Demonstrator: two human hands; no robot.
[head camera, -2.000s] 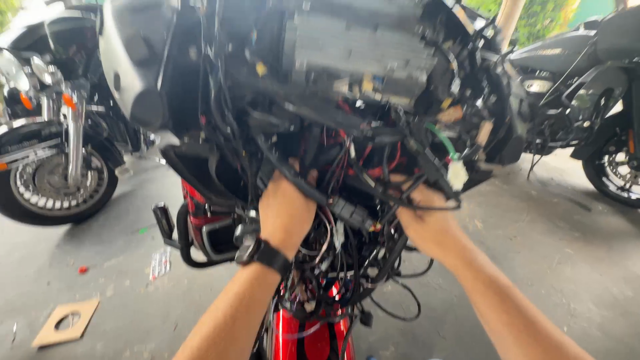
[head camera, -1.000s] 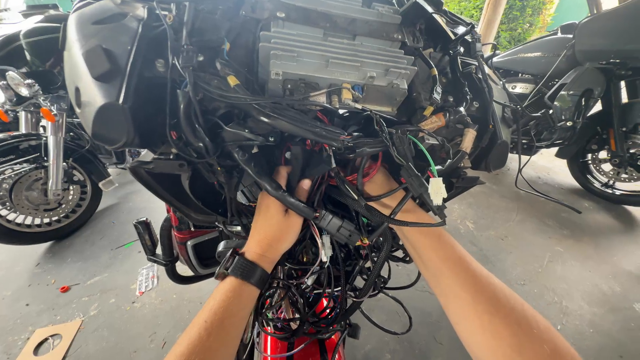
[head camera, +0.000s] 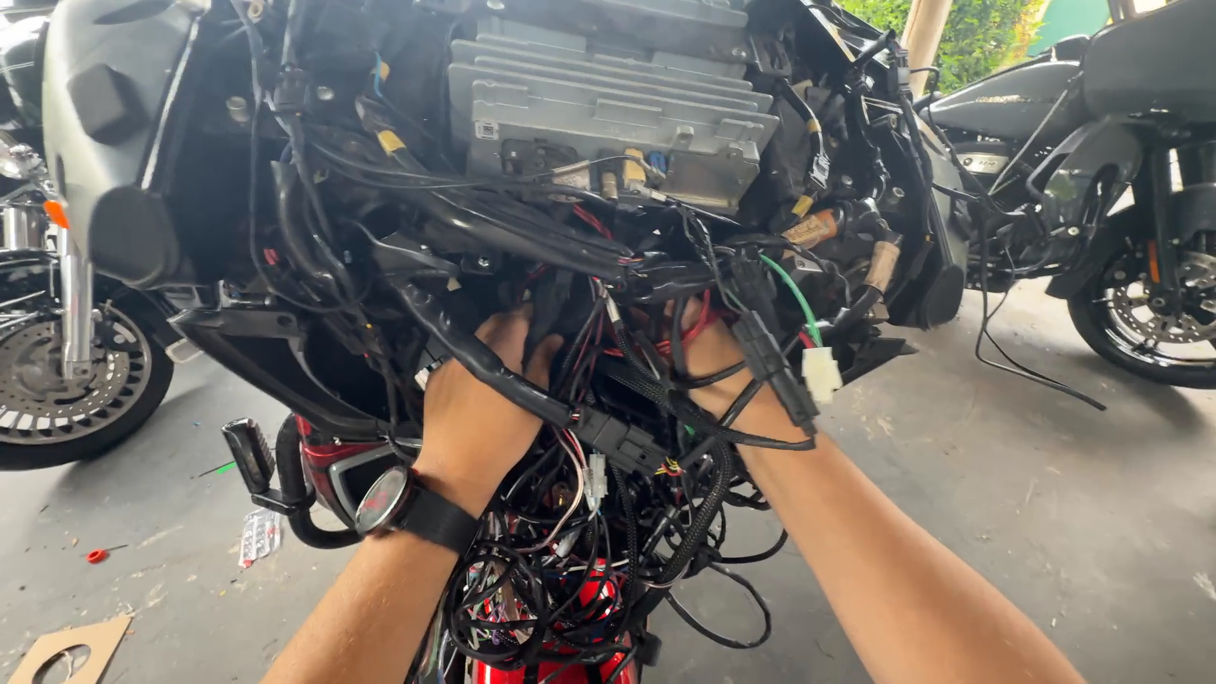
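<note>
My left hand (head camera: 489, 399), with a watch on its wrist, reaches up behind a black sleeved cable into the wiring of a motorcycle's front fairing. Its fingertips are hidden among black parts. Behind red and black wires is my right hand (head camera: 717, 366), its fingers mostly covered. Between the hands hang a black multi-pin connector (head camera: 622, 442) and a small clear connector (head camera: 596, 480). A long black connector (head camera: 771, 366) and a white connector (head camera: 820, 374) with a green wire lie over or beside my right wrist. Above is a finned metal unit (head camera: 608, 104).
Coiled cables (head camera: 503, 603) lie over the red bodywork (head camera: 513, 673) below. Motorcycles stand on both sides, with a front wheel at left (head camera: 76, 380) and another at right (head camera: 1154, 304). Cut cardboard (head camera: 100, 646) and a red bit (head camera: 96, 556) are on the floor.
Since two seconds ago, my right hand has gone deeper in behind the wires. My left hand stays in the wiring. The view has moved closer to the fairing.
</note>
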